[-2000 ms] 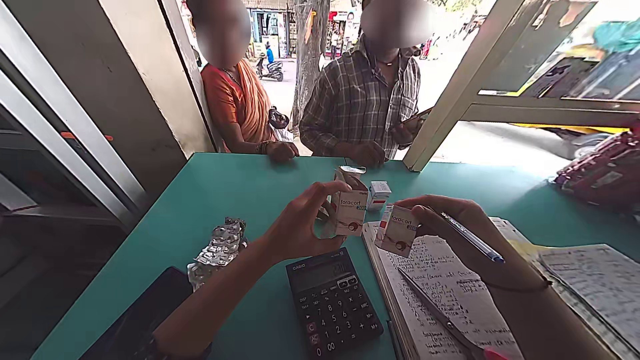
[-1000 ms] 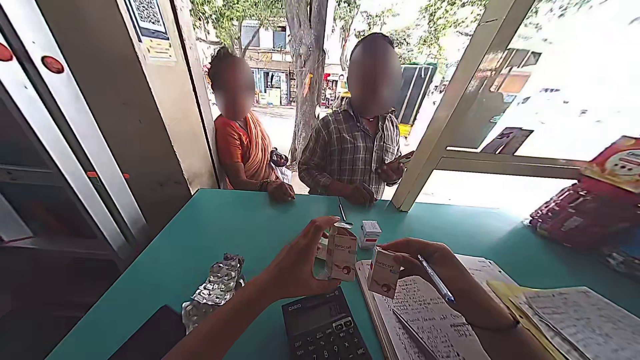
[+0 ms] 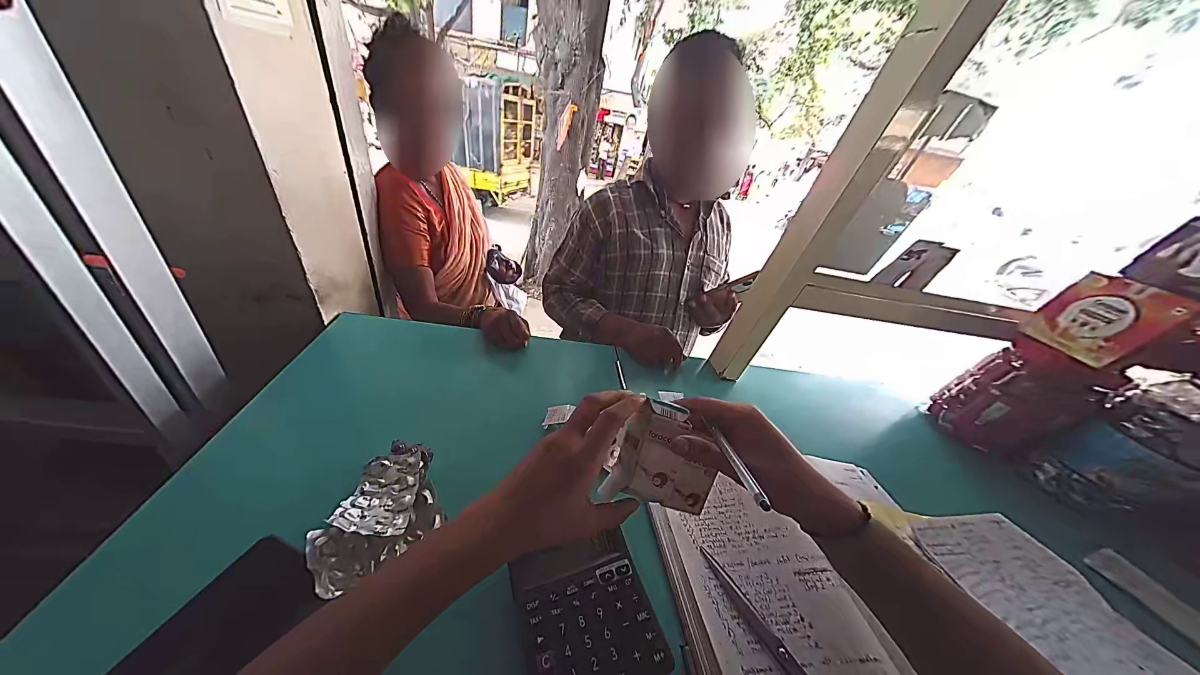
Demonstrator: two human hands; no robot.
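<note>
Over the counter, my left hand (image 3: 572,469) grips the left edge of a small printed medicine carton (image 3: 670,469). My right hand (image 3: 750,455) holds the carton's right side and also has a ballpoint pen (image 3: 741,464) between its fingers. The carton bears writing, and its top end faces up. Below my hands lie a black calculator (image 3: 591,609) and an open notebook (image 3: 750,572) with handwriting, with scissors (image 3: 750,609) on its page. Silver blister packs (image 3: 380,516) are heaped left of my left forearm.
Two people stand across the green counter (image 3: 450,375), hands at its far edge. A dark flat object (image 3: 225,609) lies at the lower left. More written pages (image 3: 1031,572) are at the right, with packaged goods (image 3: 994,403) beyond. A window frame post (image 3: 825,206) meets the counter's far side.
My hands have come together. Before, each held a carton apart from the other; now both are at one visible carton, which has turned.
</note>
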